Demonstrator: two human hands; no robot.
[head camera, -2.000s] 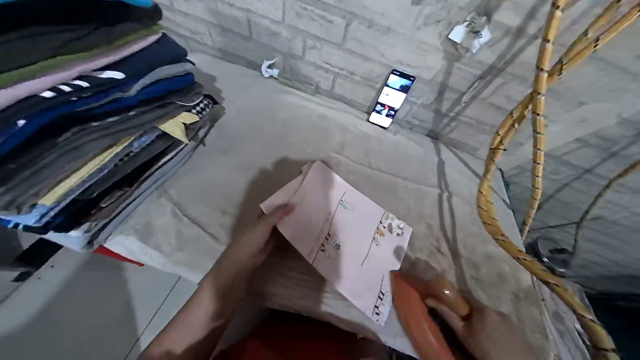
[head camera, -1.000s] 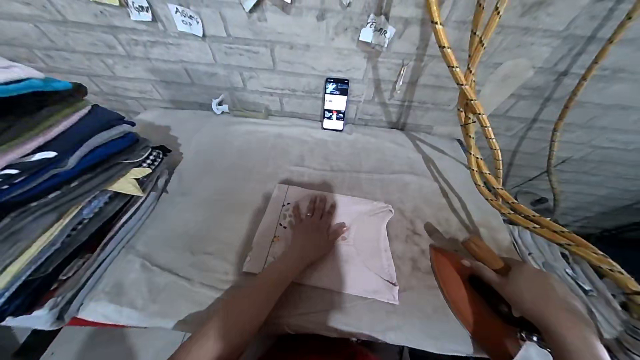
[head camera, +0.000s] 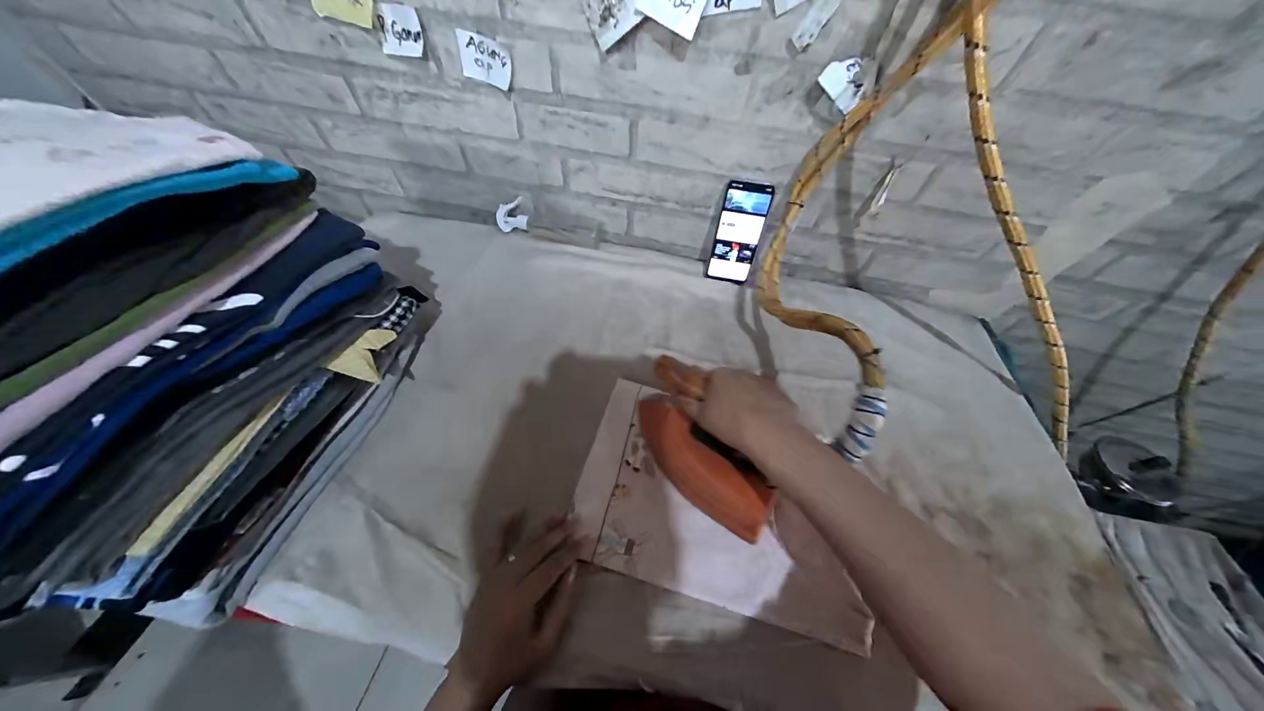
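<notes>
A folded pale pink garment with a small printed pattern lies flat on the cloth-covered table. My right hand grips the handle of an orange clothes iron, which is over the upper middle of the garment; its soleplate is hidden. From the iron's rear, a cord in yellow wrapping rises past the wall. My left hand rests at the garment's left edge, fingers slightly spread, with nothing seen gripped in it.
A tall stack of folded clothes fills the table's left side. A lit smartphone leans on the brick wall, where paper notes are stuck. Grey striped fabric lies at the far right.
The iron, in my right hand, has moved left from beside the garment to over it. My left hand has shifted from the garment's top to its left edge.
</notes>
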